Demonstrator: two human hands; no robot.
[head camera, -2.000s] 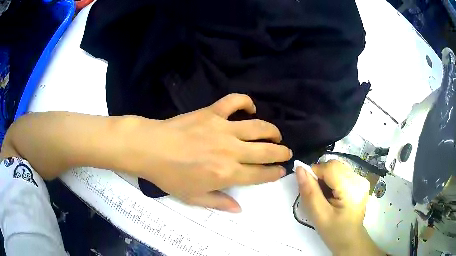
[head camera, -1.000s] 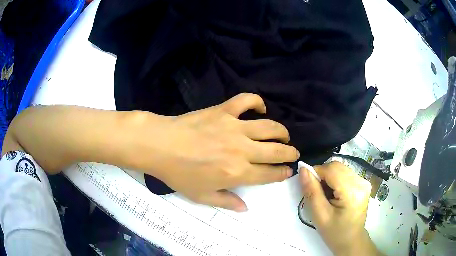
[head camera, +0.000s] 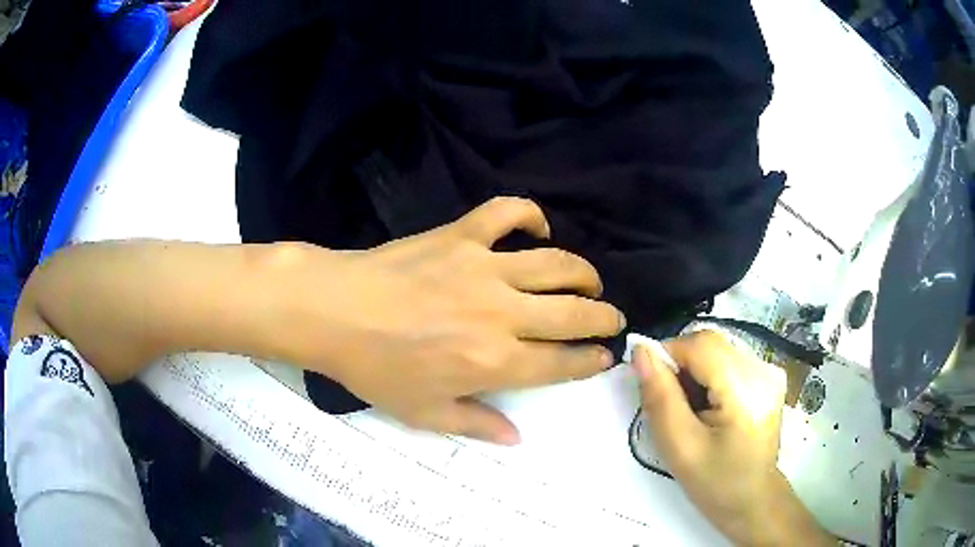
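A large black garment piece (head camera: 513, 128) lies wrinkled over the white sewing table. My left hand (head camera: 470, 310) lies flat across its near edge, fingers spread and pointing right, thumb on the white surface; it presses the cloth without visibly gripping it. My right hand (head camera: 716, 406) is just right of my left fingertips, thumb and index finger pinched on a small white item (head camera: 652, 347) at the cloth's edge. A narrow black strip (head camera: 764, 338) runs from behind my right hand toward the machine. The needle area is not clearly visible.
The off-white sewing machine head with a glossy grey oval cover (head camera: 925, 278) stands at the right. A round metal disc (head camera: 813, 395) is on the bed. A blue basket (head camera: 102, 139) is at the left, a red one behind it. A printed scale (head camera: 267, 438) runs along the front edge.
The camera view has shifted slightly. Both hands and the black garment hold nearly the same positions relative to each other.
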